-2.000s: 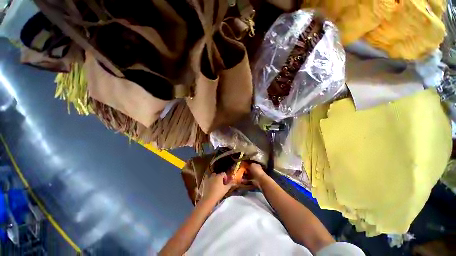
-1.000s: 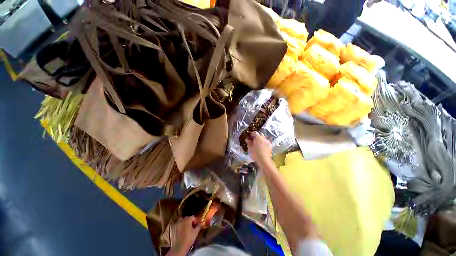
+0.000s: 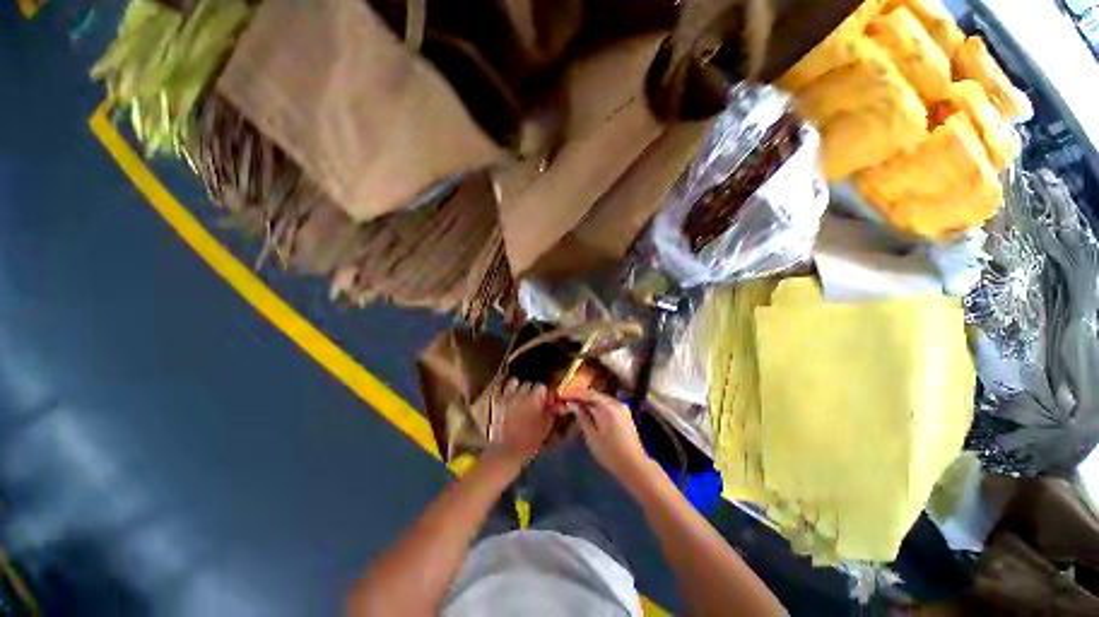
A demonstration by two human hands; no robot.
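A brown tote bag (image 3: 452, 386) is in front of me at the lower middle, its dark mouth open upward. My left hand (image 3: 526, 416) grips the near rim of the bag mouth. My right hand (image 3: 603, 422) is beside it with its fingertips together at the rim. What the right fingertips hold is too small to tell. A bright orange patch (image 3: 581, 381) with a thin yellow strip shows inside the mouth, just beyond my fingers. A clear plastic bag of small dark brown parts (image 3: 750, 181) lies on the worktable.
Brown tote bags (image 3: 362, 109) are heaped at the upper left, over brown strap strips (image 3: 398, 259). Yellow strap strips (image 3: 169, 66) lie farther left. Yellow sheets (image 3: 856, 410) are at the right, with orange-yellow bundles (image 3: 922, 133) and grey strips (image 3: 1055, 301) behind. A yellow floor line (image 3: 283, 316) runs left.
My right hand has left the clear plastic bag and come back to the tote bag's mouth beside my left hand. The camera view has shifted.
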